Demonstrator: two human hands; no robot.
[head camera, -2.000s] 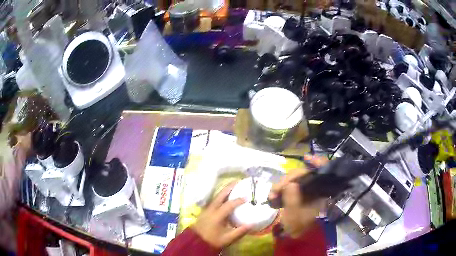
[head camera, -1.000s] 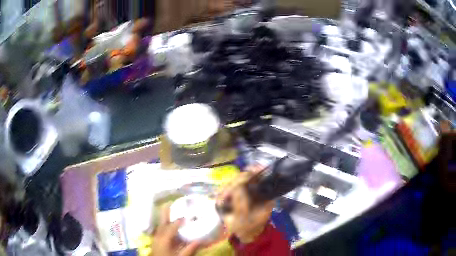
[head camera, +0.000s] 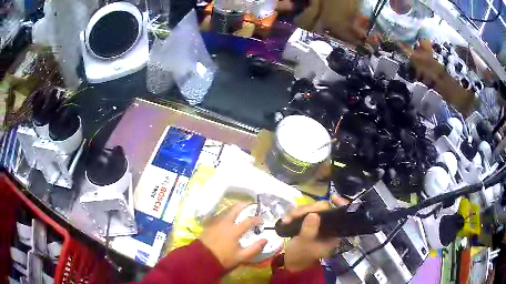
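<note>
A round white base (head camera: 268, 241) lies on the yellow, plastic-wrapped work pad (head camera: 191, 222), with thin wires at its centre. My left hand (head camera: 228, 234) holds the base from the left, with fingertips on its top. My right hand (head camera: 305, 238) is closed around a black electric screwdriver (head camera: 338, 223), held slanting with its tip pointing left at the base's centre. Its cable runs off to the right. The screw under the tip is too small to make out.
A white-topped tub (head camera: 303, 140) stands on cardboard behind the pad. A metal tray (head camera: 388, 249) is at the right. Black camera parts (head camera: 383, 122) are heaped beyond. White units (head camera: 108, 194) stand left, above a red crate (head camera: 41, 222). A person's hands (head camera: 424, 58) show at the back.
The view swung right and came back. The screwdriver, partly blurred earlier, now lies with its bit at the base's centre. Hands at the back right have come into view.
</note>
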